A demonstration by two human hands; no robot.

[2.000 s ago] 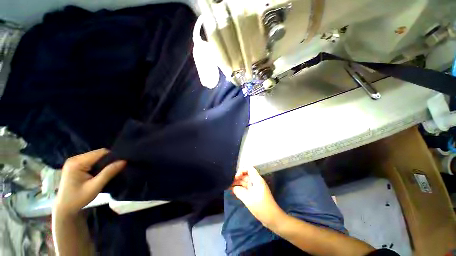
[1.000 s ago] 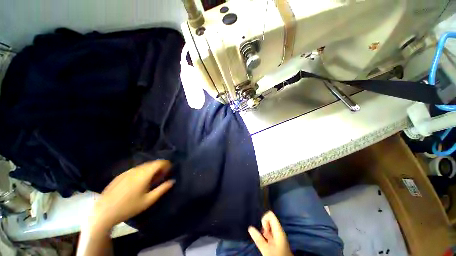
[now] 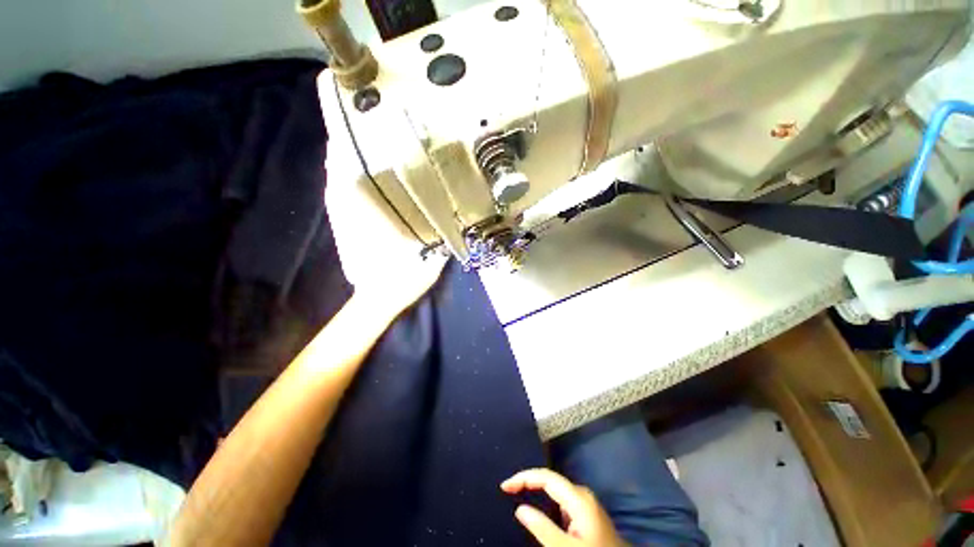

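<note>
The dark navy garment [image 3: 427,427] runs from the needle area down over the table's front edge. Its upper end lies at the shiny presser foot and needle area [image 3: 491,251] under the cream sewing machine head [image 3: 427,150]. My left hand [image 3: 397,272] is on the cloth just left of the presser foot, washed out by glare; its fingers and grip cannot be made out. My right hand [image 3: 566,513] is at the bottom, beside the cloth's right edge, with thumb and forefinger apart and nothing visible between them; the picture's edge cuts it off.
More dark cloth [image 3: 118,246] is heaped at left. A black tape [image 3: 801,222] comes from the right past a metal arm [image 3: 705,233] on the bed. A blue hose [image 3: 916,171] is at far right. A cardboard box [image 3: 854,449] stands below the white table [image 3: 641,363].
My left hand has moved from the lower left cloth up beside the presser foot. My right hand has left the cloth's lower corner, and its fingers have opened. The view has shifted.
</note>
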